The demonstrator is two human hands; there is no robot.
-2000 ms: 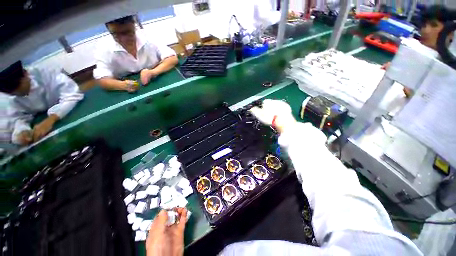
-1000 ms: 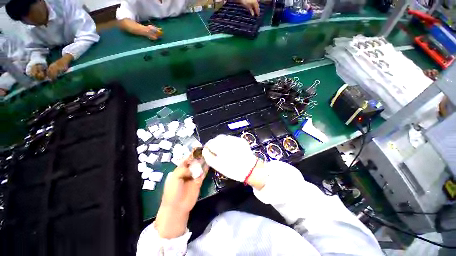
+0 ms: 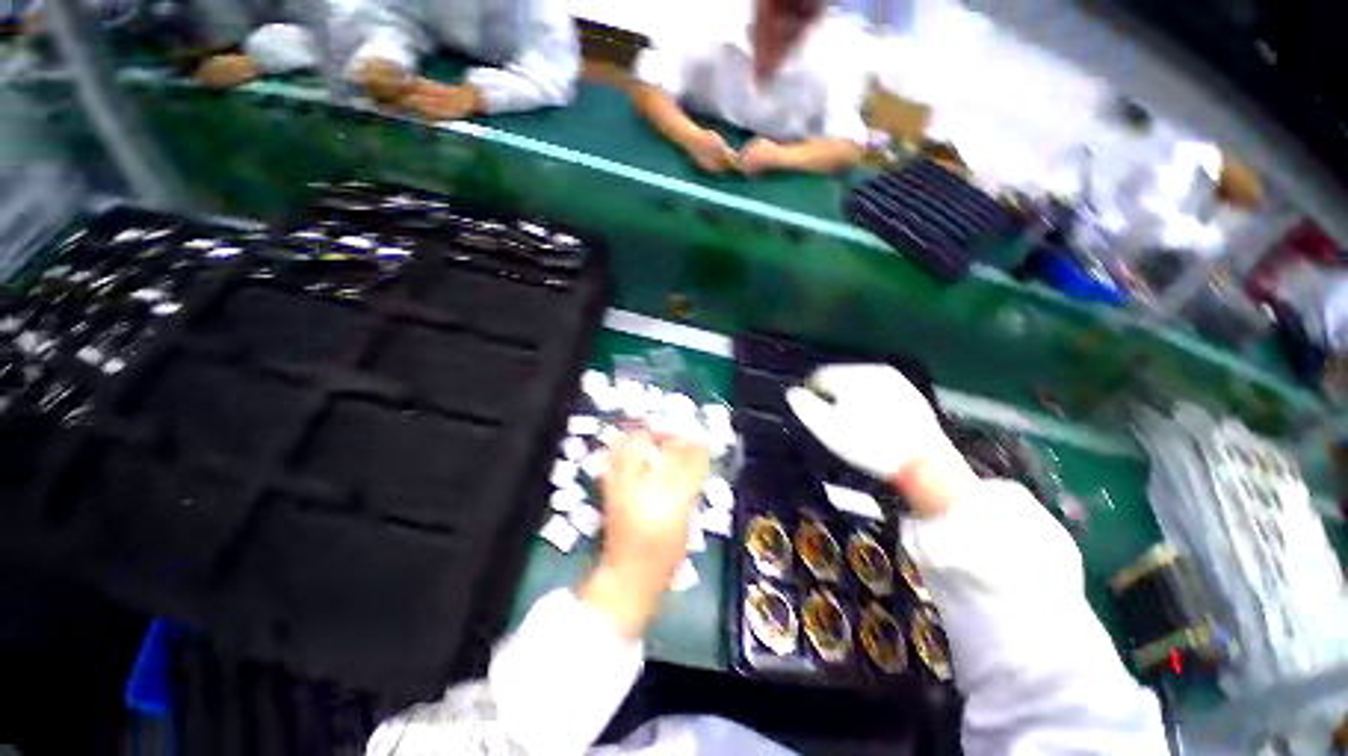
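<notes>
The frame is blurred. My bare left hand is over the scattered white pads, fingertips down among them; whether it grips one is hidden. My white-gloved right hand is over the far part of the black pocket tray, fingers bent; I cannot tell whether it holds anything. Round units with gold centres sit in the tray's two near rows, below a white label strip. My right forearm hides the tray's right edge.
A large black tray fills the left, small dark parts crowding its far and left edges. A blue bin is below it. Binder clips lie blurred beyond my right arm. A black box and white moulded trays are at right. People in white sit opposite.
The view has turned left. My hands, together at a round unit and white pad a second ago, are apart: the left over the pads, the right over the tray's far part.
</notes>
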